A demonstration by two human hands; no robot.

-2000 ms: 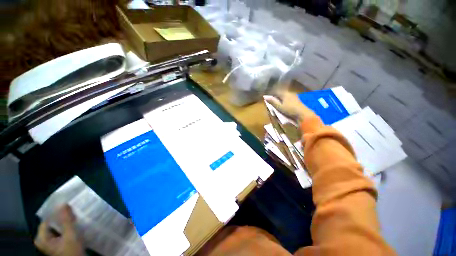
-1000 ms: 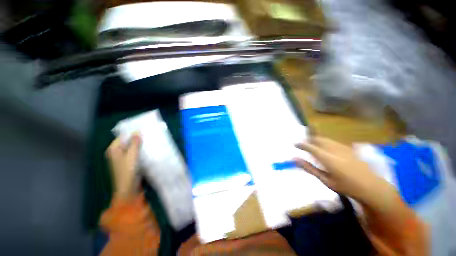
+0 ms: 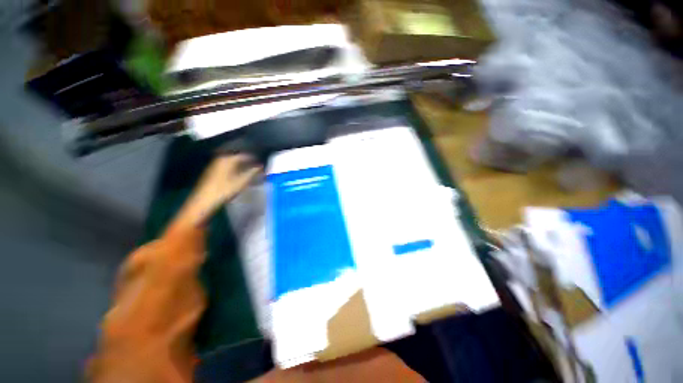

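A flat carton lies in front of me, its blue panel (image 3: pixel 311 228) on the left and its white panel (image 3: pixel 401 202) on the right. Brown inner board shows at the near flaps. A pale label sheet (image 3: pixel 253 247) lies lengthwise along the carton's left edge. My left hand (image 3: pixel 231 178) is blurred and grips the sheet's far end, beside the carton's far left corner. My right hand is not in view.
The dark green tabletop (image 3: pixel 225 292) bears the carton. A metal bar (image 3: pixel 284 86) and thick white roll (image 3: pixel 262 46) lie beyond. Clear bags (image 3: pixel 569 97) and a brown box (image 3: pixel 419 48) are at far right. A carton pile (image 3: pixel 629 254) is at near right.
My left hand has moved away from me and right, bringing the label sheet against the carton's left edge. My right hand has left the white panel and gone out of view.
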